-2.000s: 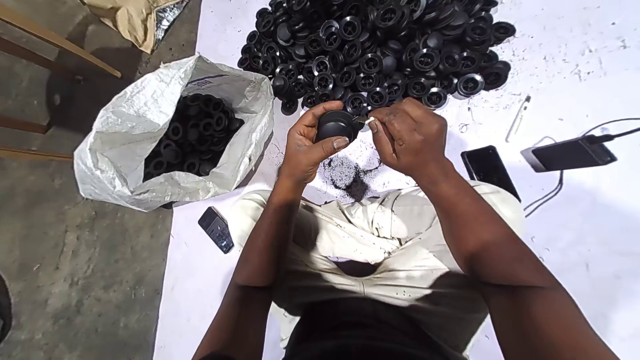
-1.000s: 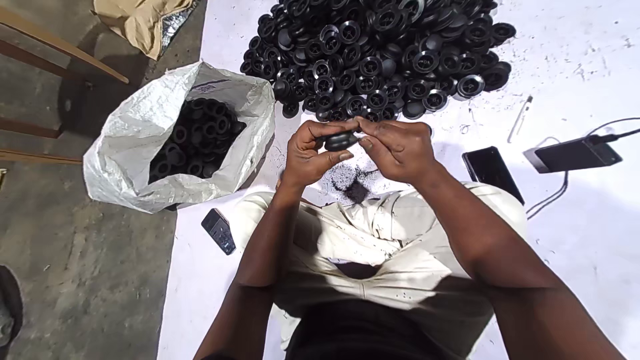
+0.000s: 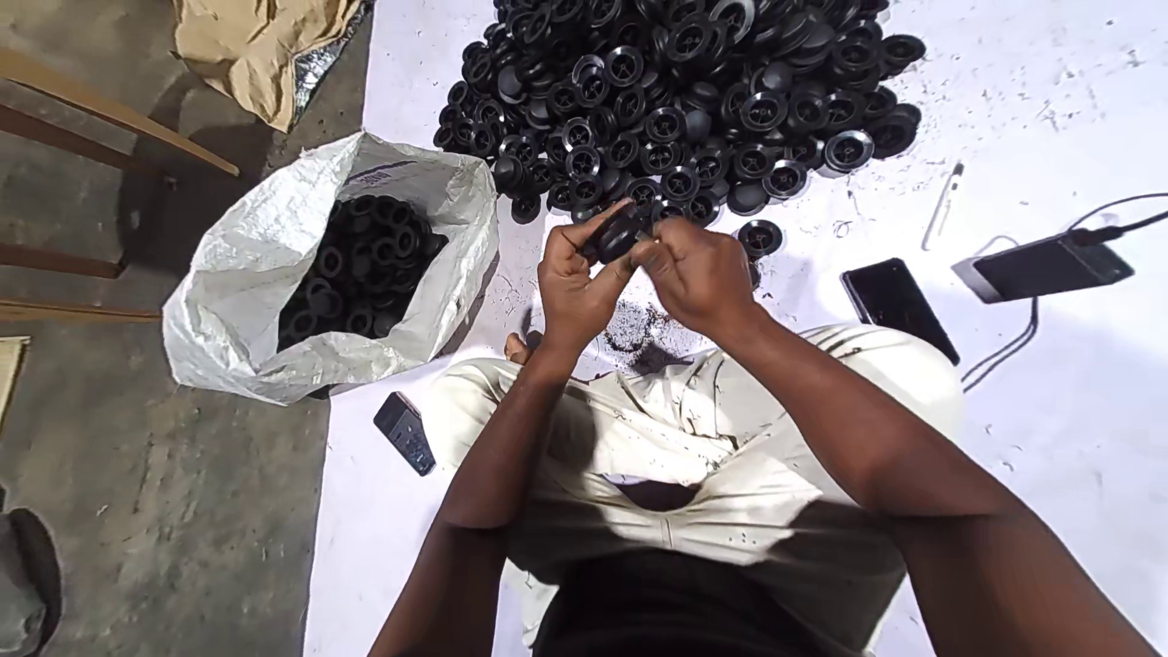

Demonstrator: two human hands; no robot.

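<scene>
My left hand (image 3: 580,278) grips a round black plastic part (image 3: 618,234) by its rim, between thumb and fingers, just in front of a large pile of similar black parts (image 3: 666,123). At the part's right edge is my right hand (image 3: 698,271), its thumb and fingers pinched together; a small tip shows there, but what it is cannot be made out. Beneath both hands, small dark scraps (image 3: 639,327) lie scattered on the white sheet. A white woven sack (image 3: 219,301) at the left holds more black round parts (image 3: 360,269).
A phone (image 3: 404,432) lies by my left knee, another phone (image 3: 899,306) by my right. Beyond are a black device with a cable (image 3: 1049,266) and a white pen-like tool (image 3: 943,207). Wooden legs (image 3: 109,105) and brown crumpled paper (image 3: 265,50) are at upper left.
The black part has been turned in my left hand, from lying flat to tilted up. Both hands stay together in front of the pile.
</scene>
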